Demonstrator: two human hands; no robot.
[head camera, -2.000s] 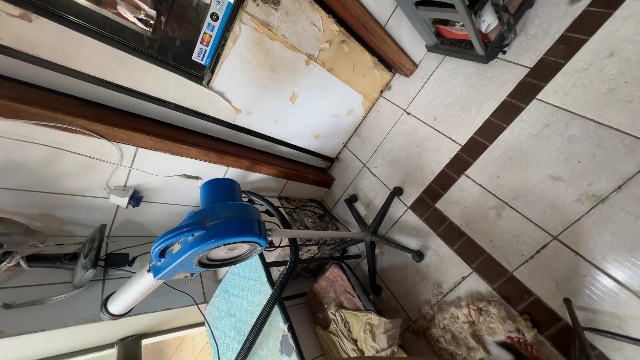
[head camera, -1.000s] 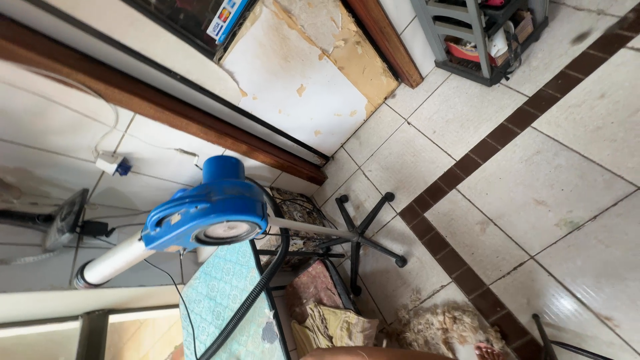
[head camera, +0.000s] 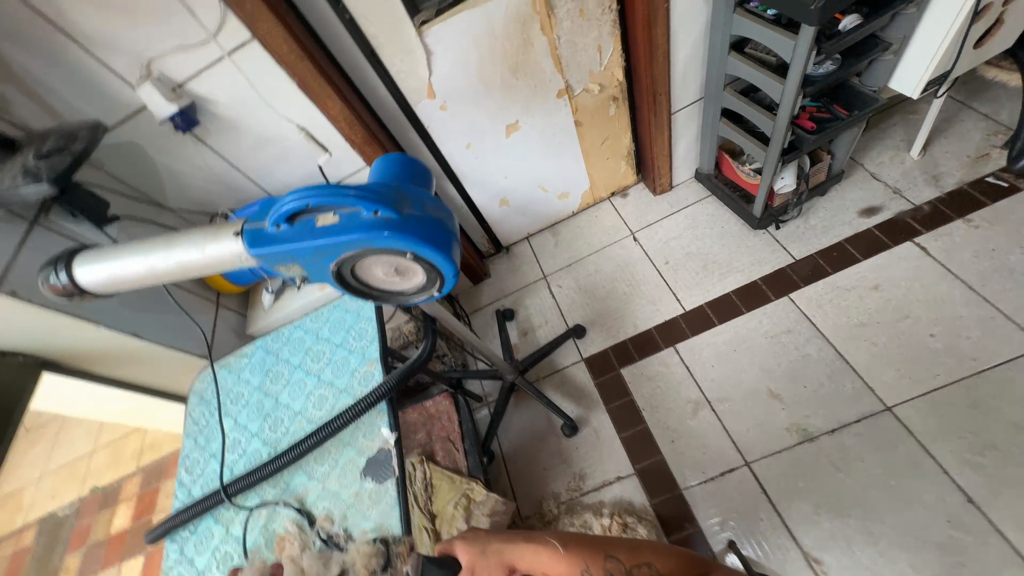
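Note:
At the bottom edge, my right hand (head camera: 480, 550) is closed around a black tool (head camera: 437, 565), mostly cut off by the frame; its kind cannot be told. Left of it, tufts of cream and grey fur (head camera: 320, 552) lie at the near end of a table with a light blue patterned cover (head camera: 280, 400). A sliver of skin beside the fur may be my left hand (head camera: 276, 570); its grip is hidden. A ribbed black hose (head camera: 320, 440) and a thin black cord (head camera: 216, 400) run across the cover. A blue blower dryer (head camera: 352, 232) on a wheeled stand (head camera: 512, 372) rises beyond.
A grey tiered trolley (head camera: 772, 120) with tools stands at the upper right, near a white piece of furniture (head camera: 932, 56). Beside the table are a yellowish cloth (head camera: 452, 500) and a pile of fur (head camera: 596, 520) on the tiled floor. A fan-like object (head camera: 48, 160) is at left.
The view has turned toward the right, showing more of the trolley and floor. My right forearm, only an edge at the bottom one second ago, now shows with the hand and black tool.

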